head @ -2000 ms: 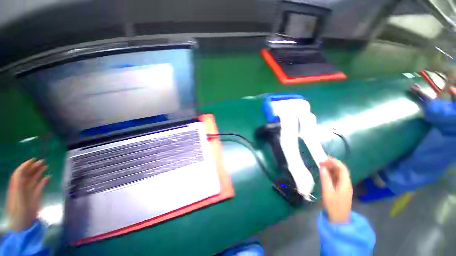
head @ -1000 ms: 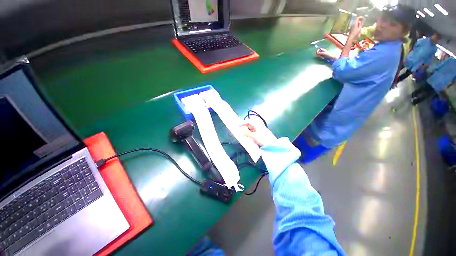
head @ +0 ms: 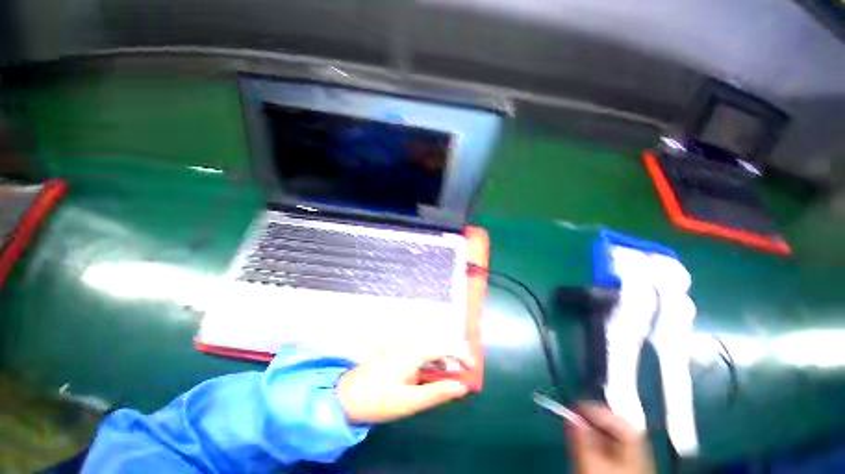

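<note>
The laptop (head: 352, 264) stands open on a red carrier pad (head: 475, 305), with a dark window on its blue screen. A black cable (head: 528, 292) enters its right side. My left hand (head: 394, 381) is at the front right corner of the laptop; blur hides whether its fingers hold anything. My right hand (head: 607, 442), blurred and cut by the bottom edge, has a small pale slip (head: 559, 407) at its fingertips. White label strips (head: 628, 356) hang from the blue box (head: 607, 259), beside the black handheld scanner (head: 589, 333).
A second, darker laptop (head: 718, 185) stands on a red pad at the back right. Part of another red pad (head: 32, 227) shows at the left edge. A loose black cable (head: 729, 366) lies right of the strips on the green bench (head: 130, 222).
The view has swung back left onto the laptop. My left hand has come into view at the laptop's front corner. My right hand has moved from the strips' right side to their lower left.
</note>
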